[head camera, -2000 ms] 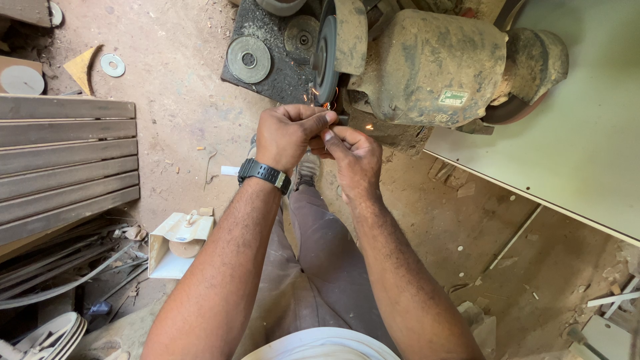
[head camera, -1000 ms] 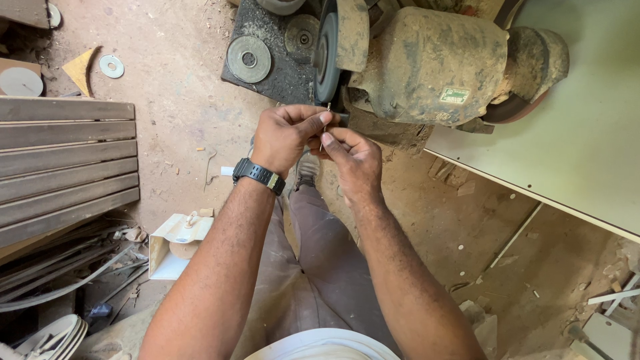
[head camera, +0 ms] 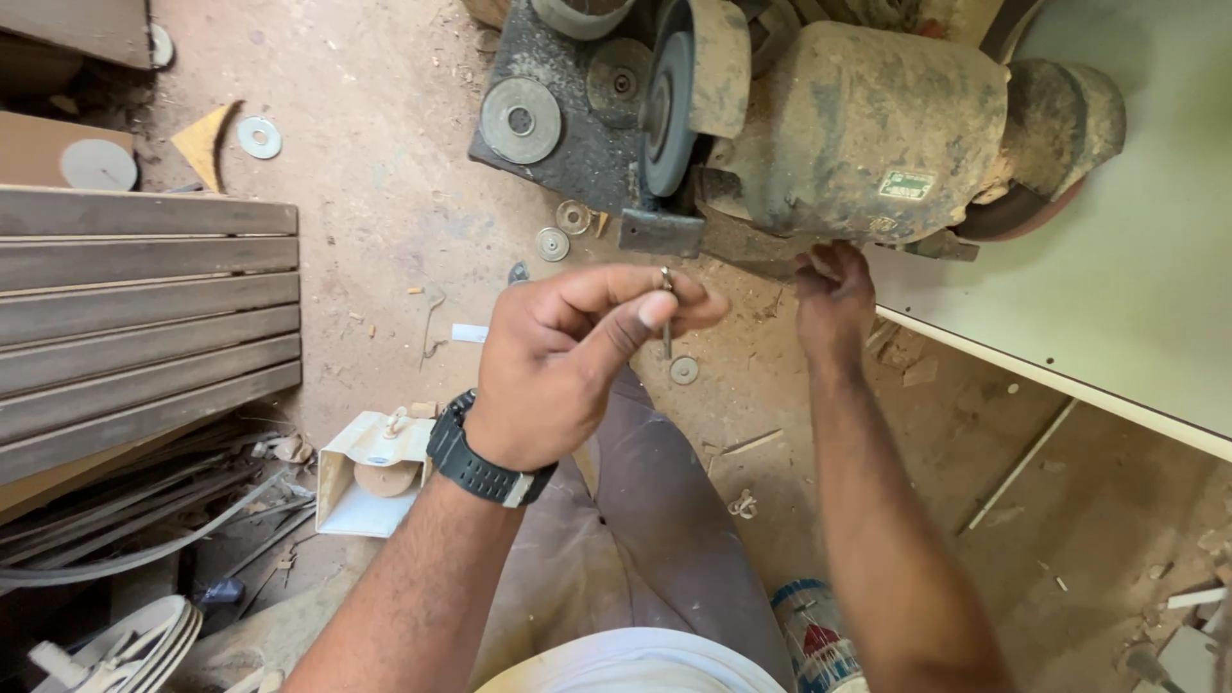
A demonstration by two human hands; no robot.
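Observation:
Between the thumb and fingers of my left hand (head camera: 568, 356) stands a thin metal drill bit (head camera: 667, 337), its ends showing above and below the grip. A black watch is on that wrist. My right hand (head camera: 835, 298) is apart from it, near the underside of the dusty bench grinder (head camera: 866, 125); its fingers are curled and blurred, and I cannot tell whether they touch or hold anything. The grinder's grey grinding wheel (head camera: 669, 115) is partly inside its guard, above a small metal tool rest (head camera: 661, 233). A second wheel (head camera: 1025, 207) is at the right end.
A pale green board (head camera: 1107, 308) spans the upper right. Metal flanges (head camera: 521, 120) lie on the dark base plate. Slatted wood (head camera: 144, 289) is at left, above a pile of strips. A white open box (head camera: 366, 520) sits on the littered floor, and a bucket (head camera: 818, 630) stands below my right forearm.
My right hand has left my left hand and moved right, beside the grinder body. My left hand has drawn back from the wheel, still holding the bit. Sparks seen two seconds ago are gone.

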